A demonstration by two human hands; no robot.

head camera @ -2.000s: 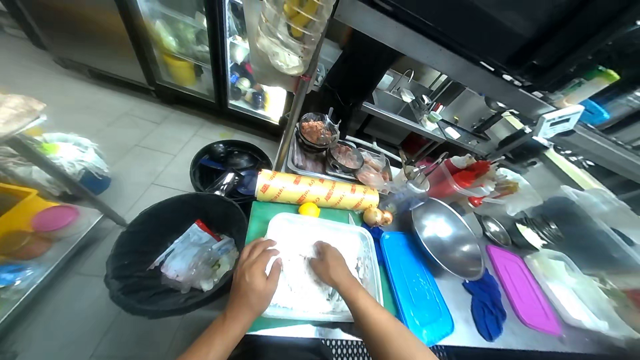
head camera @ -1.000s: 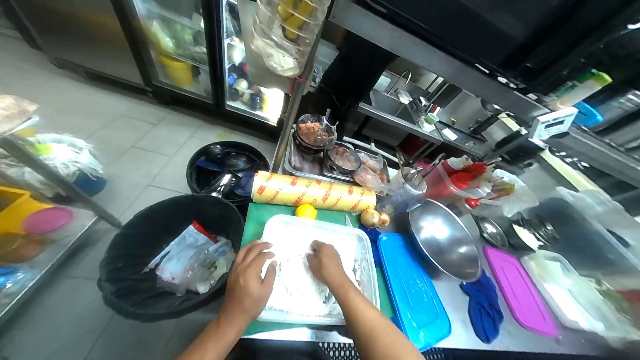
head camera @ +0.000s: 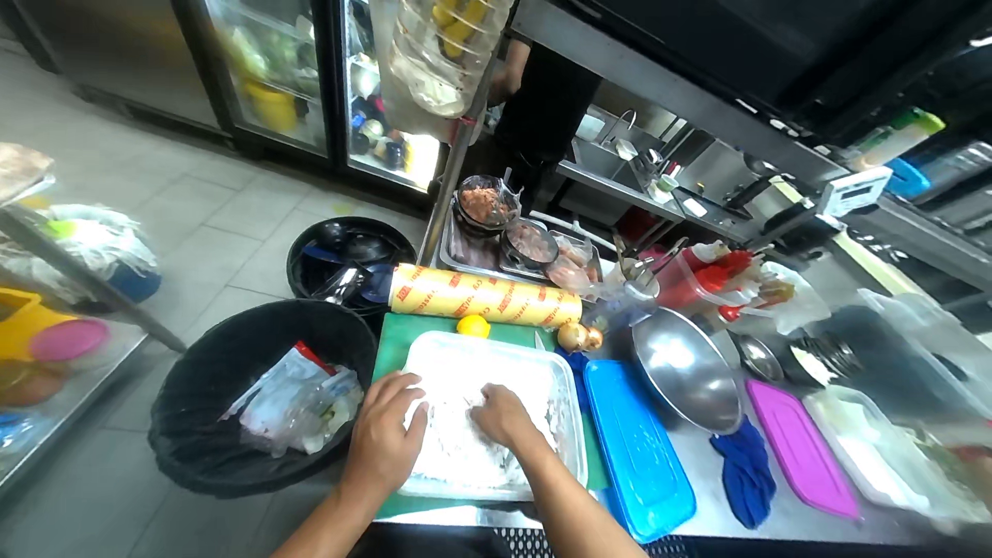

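A white rectangular plastic tray (head camera: 573,434) lies on a green cutting board (head camera: 395,333), its floor covered with white powder that looks like flour. My left hand (head camera: 391,422) rests on the tray's left rim, fingers apart and holding nothing. Inside the tray, my right hand (head camera: 500,415) dips its curled fingers into the powder; whether something is between them cannot be seen. Behind the tray sit a yellow lemon (head camera: 473,326), a roll of printed yellow film (head camera: 484,297) and onions (head camera: 573,337). Part of a knife blade (head camera: 539,339) shows near the onions.
A black-lined bin (head camera: 194,418) with plastic waste stands left. To the right lie a blue lid (head camera: 639,449), a steel bowl (head camera: 686,368), a blue cloth (head camera: 745,473) and a magenta lid (head camera: 802,449). Bowls of meat (head camera: 487,205) stand behind; a person (head camera: 546,105) stands beyond them.
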